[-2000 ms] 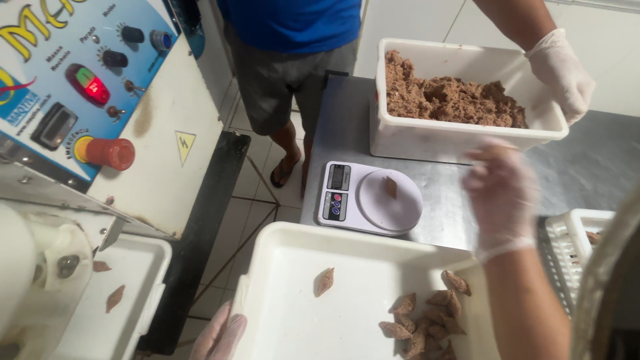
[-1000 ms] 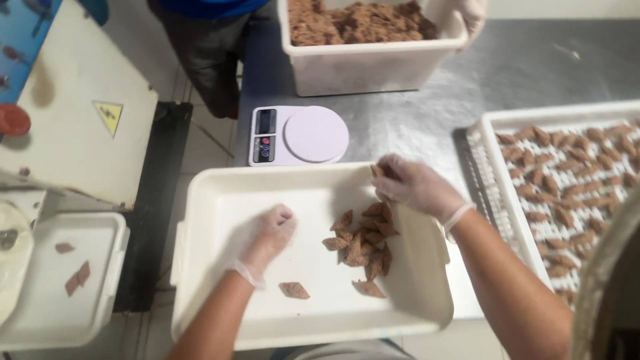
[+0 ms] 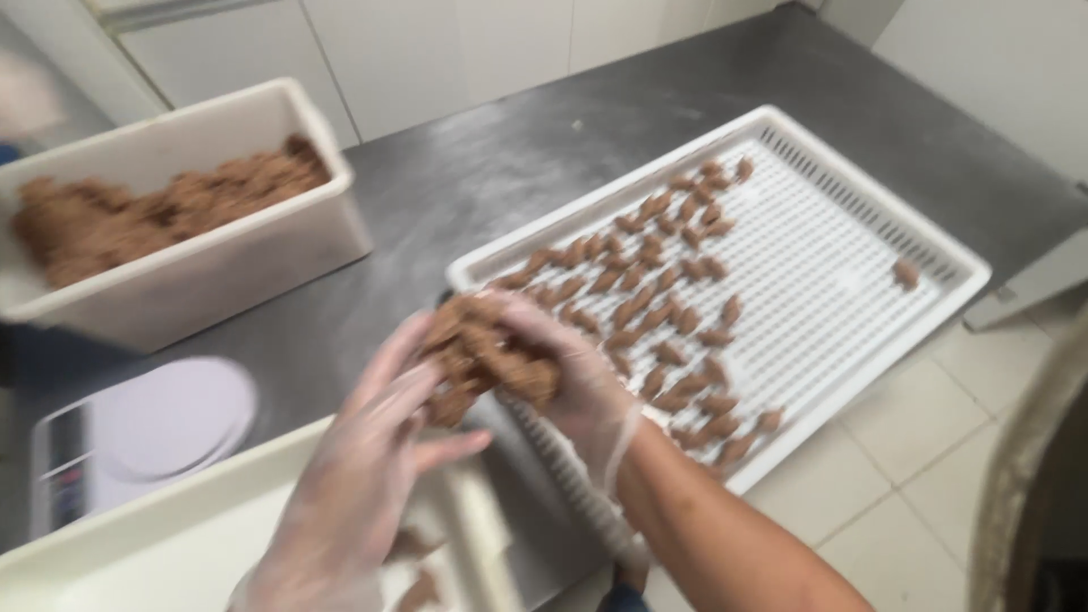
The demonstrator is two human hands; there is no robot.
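Observation:
My left hand (image 3: 357, 459) and my right hand (image 3: 569, 374), both in clear gloves, cup a heap of brown, pointed shaped pieces (image 3: 484, 353) between them. They are above the gap between a cream plastic tub (image 3: 212, 493) at the lower left and a white perforated tray (image 3: 816, 263) on the right. Many similar pieces (image 3: 671, 314) lie on the tray, mostly over its left half, with one near the far right corner. A few more pieces (image 3: 418, 586) lie in the tub below my left wrist. Blur hides the finer finger contacts.
A digital kitchen scale (image 3: 170, 416) stands left of my hands on the metal table (image 3: 442, 183). Behind it is a deep white bin (image 3: 255, 272) of crumbly brown mixture (image 3: 170, 212). A blurred part of another person shows at the far left edge. A rounded object edge fills the lower right.
The view has swung right. My hands, apart over the tub one second ago, are now together near the perforated tray, holding a heap of pieces. Fewer pieces show in the visible part of the tub.

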